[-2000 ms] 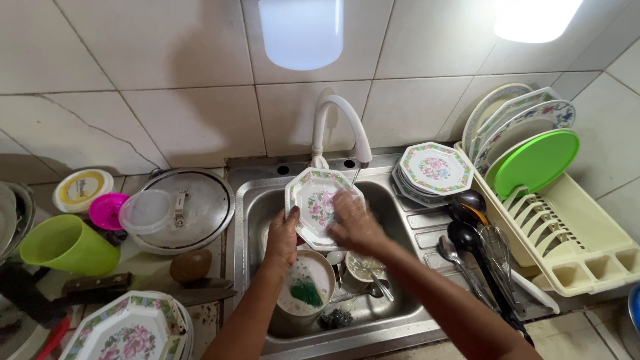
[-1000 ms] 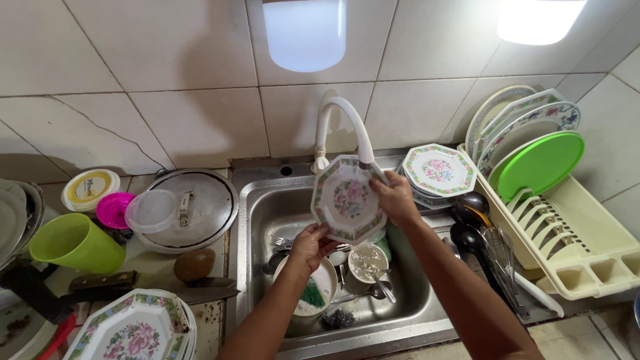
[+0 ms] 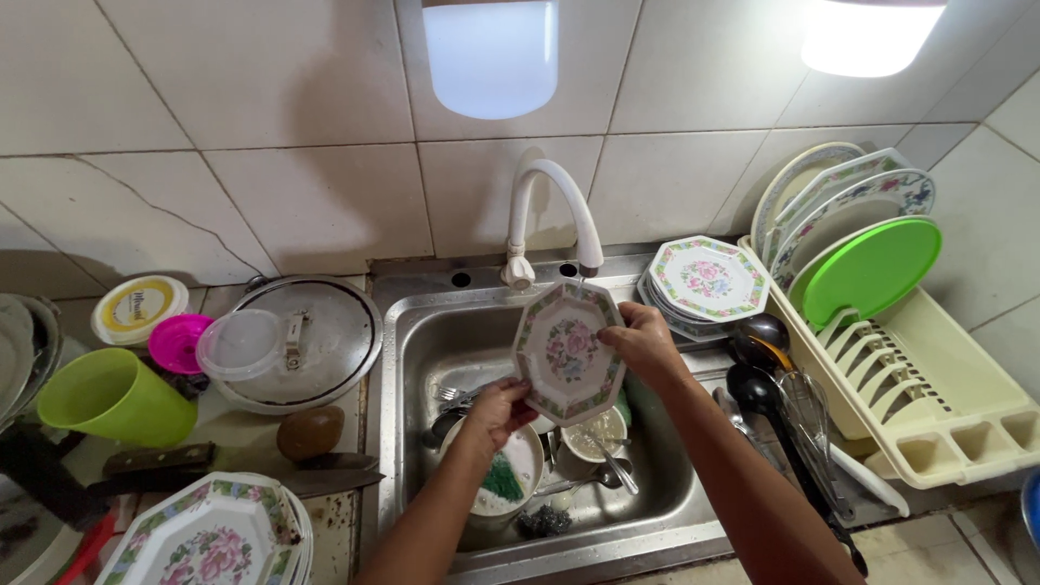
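Note:
An octagonal floral plate (image 3: 569,353) is held tilted beneath the spout of the white faucet (image 3: 561,175), over the steel sink (image 3: 422,349). My left hand (image 3: 497,413) grips its lower left edge, and my right hand (image 3: 646,341) grips its right edge. Below, in the basin, a bowl of soapy water (image 3: 524,455) holds a green scouring pad (image 3: 500,478). Beside it are a smaller bowl (image 3: 597,431) with a spoon, other cutlery and a metal scrubber (image 3: 544,521).
Floral plates (image 3: 708,278) are stacked right of the faucet, near ladles and a whisk (image 3: 804,398). A cream dish rack (image 3: 959,349) holds plates. Left are a pot lid (image 3: 333,349), green cup (image 3: 118,398), knife (image 3: 337,479) and more stacked plates (image 3: 207,536).
The plate was lower left of the spout with my right hand across its face two seconds ago. Now both hands hold it by its edges, under the spout.

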